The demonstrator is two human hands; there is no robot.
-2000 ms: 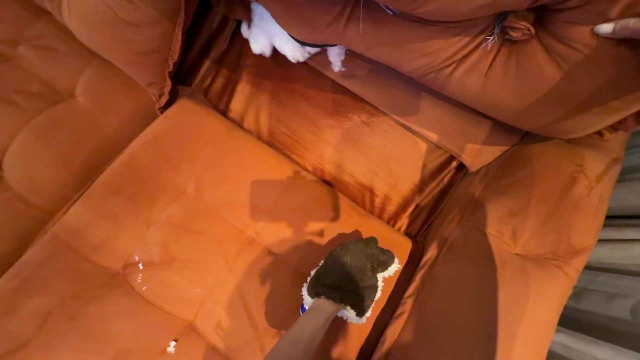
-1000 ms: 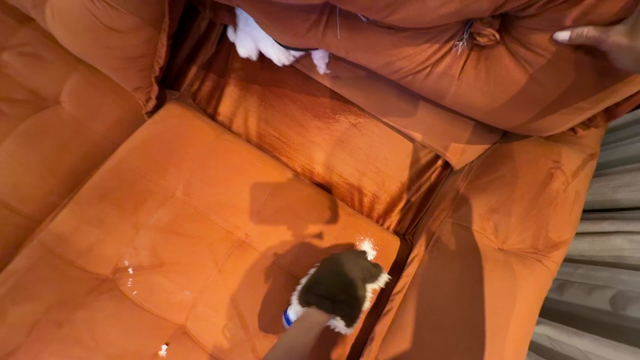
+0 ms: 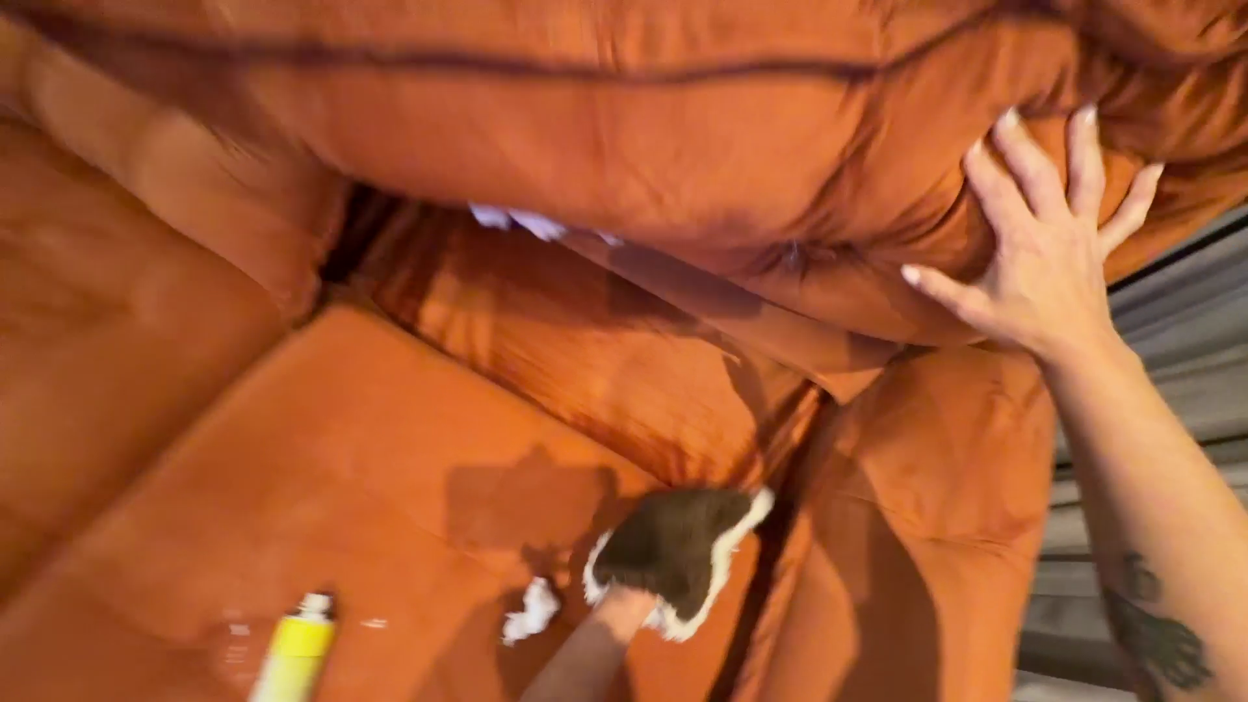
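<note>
My left hand [image 3: 624, 609] is inside or under a dark brown cloth or mitt [image 3: 663, 541] with a fluffy white edge; its fingers are hidden. The mitt rests on the orange seat cushion [image 3: 390, 439], near its right edge. Just left of it lies a small white clump [image 3: 531, 611], perhaps stuffing. Farther left, a yellow tube or bottle [image 3: 297, 648] with a pale tip is cut off by the lower frame edge. My right hand [image 3: 1048, 253], fingers spread, presses against the orange tufted back cushion [image 3: 682, 156]. White material [image 3: 517, 222] shows under that cushion.
An orange side cushion or armrest [image 3: 936, 487] stands on the right, past a dark gap. More orange cushions [image 3: 127, 322] are at the left. Grey pleated fabric [image 3: 1189, 351] hangs at the far right. Small white bits [image 3: 373, 622] lie on the seat.
My right hand has come farther into view, onto the face of the back cushion, which now covers more of the white material. The yellow tube and the clump beside the mitt have appeared.
</note>
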